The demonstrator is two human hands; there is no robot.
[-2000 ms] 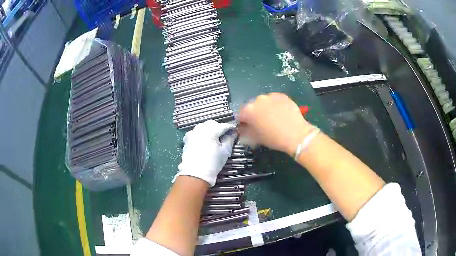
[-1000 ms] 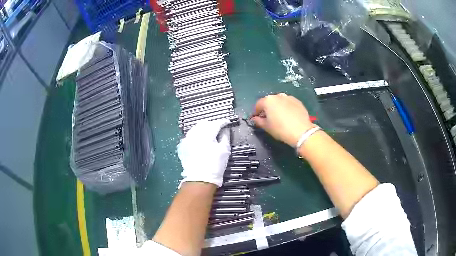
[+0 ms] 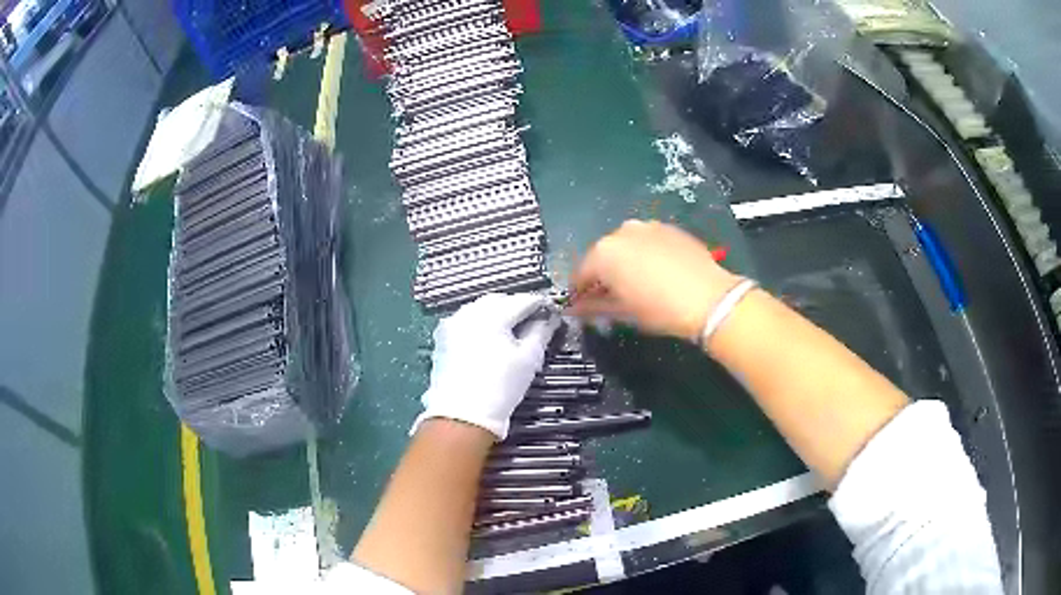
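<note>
My left hand [image 3: 489, 360], in a white glove, is closed around a slim metal rod whose end [image 3: 559, 300] shows at the fingertips. My bare right hand [image 3: 652, 279] is closed on a small hand tool, its red end [image 3: 718, 253] showing beyond the fist. The tool's tip is at or close to the rod end; fingers and blur hide the contact. A long row of silver rods [image 3: 471, 174] lies beyond my left hand. A looser group of darker rods [image 3: 535, 465] lies nearer me, one sticking out to the right.
A clear bag packed with dark rods [image 3: 233, 279] stands left, a white slip [image 3: 180, 134] at its far end. Red [image 3: 524, 14] and blue [image 3: 250, 35] crates are at the far side. A dark bag [image 3: 756, 105], blue pen [image 3: 940, 265] and conveyor [image 3: 1012, 198] are right.
My right hand has moved left, bringing the tool back to my left hand, after being slightly apart one second ago. My left hand has shifted slightly right and nearer me.
</note>
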